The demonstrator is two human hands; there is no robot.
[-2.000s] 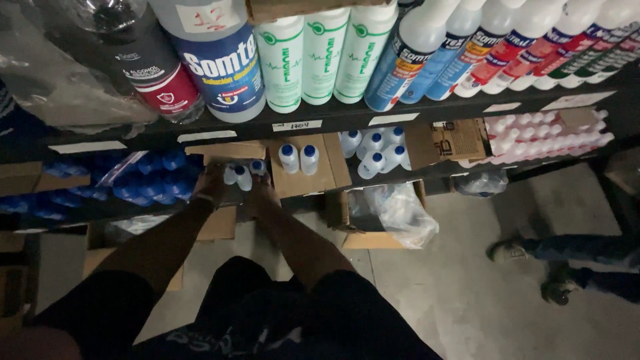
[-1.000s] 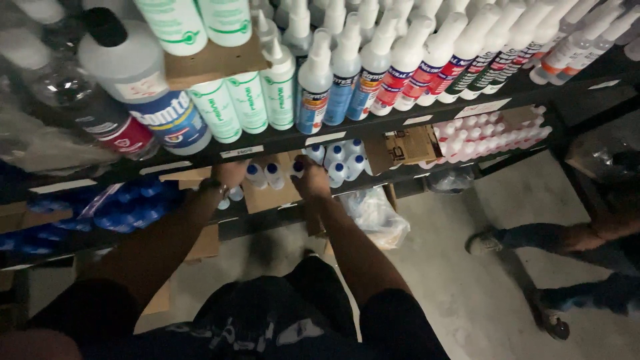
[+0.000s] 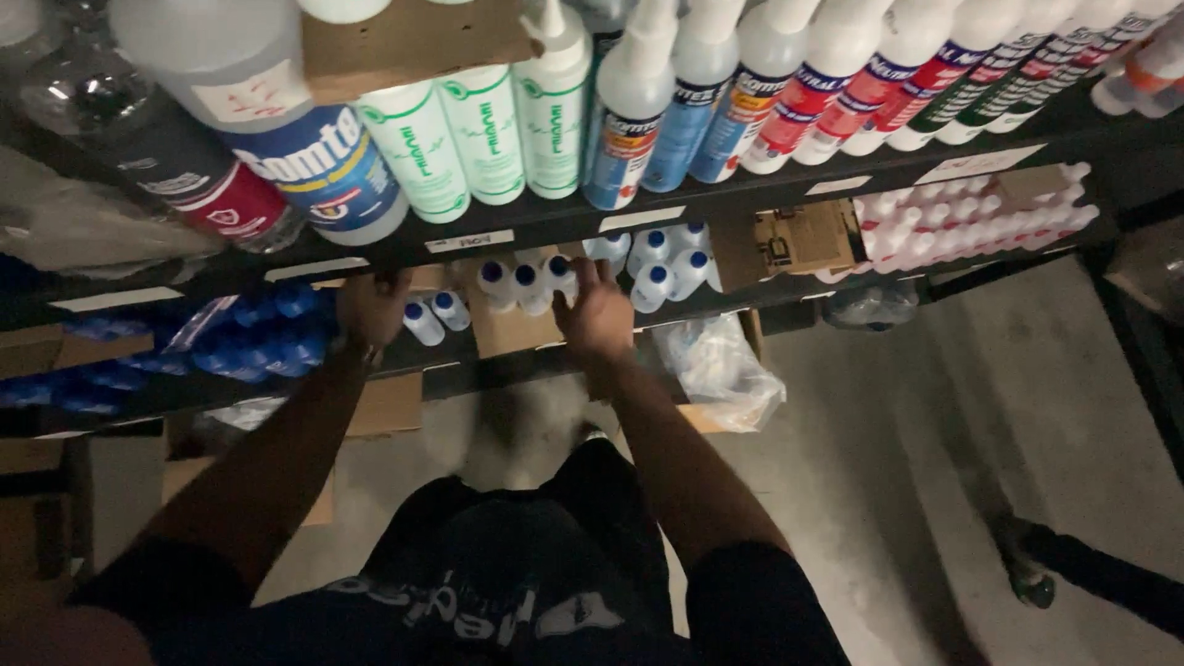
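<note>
My right hand (image 3: 597, 313) is on a blue-capped white bottle (image 3: 559, 277) at the right end of a short row on a cardboard piece (image 3: 513, 335) on the lower shelf. Two more blue-capped bottles (image 3: 494, 277) stand beside it. My left hand (image 3: 372, 310) is at the shelf left of two small blue-capped bottles (image 3: 425, 323); its fingertips are partly hidden by the shelf edge above, so its grip is unclear. Right of my right hand stands another group of blue-capped bottles (image 3: 653, 282).
Spray bottles (image 3: 629, 120) and large jugs (image 3: 333, 166) line the upper shelf above its black edge (image 3: 518, 222). Blue bottles (image 3: 268, 338) lie to the left, pink-and-white ones (image 3: 980, 222) to the right. Below is a box with plastic wrap (image 3: 717, 370). A person's leg (image 3: 1101, 564) shows at lower right.
Another bottle now stands in the row on the cardboard, where two stood before. My right hand has moved right from the small bottles to this row. The person at right is less in view.
</note>
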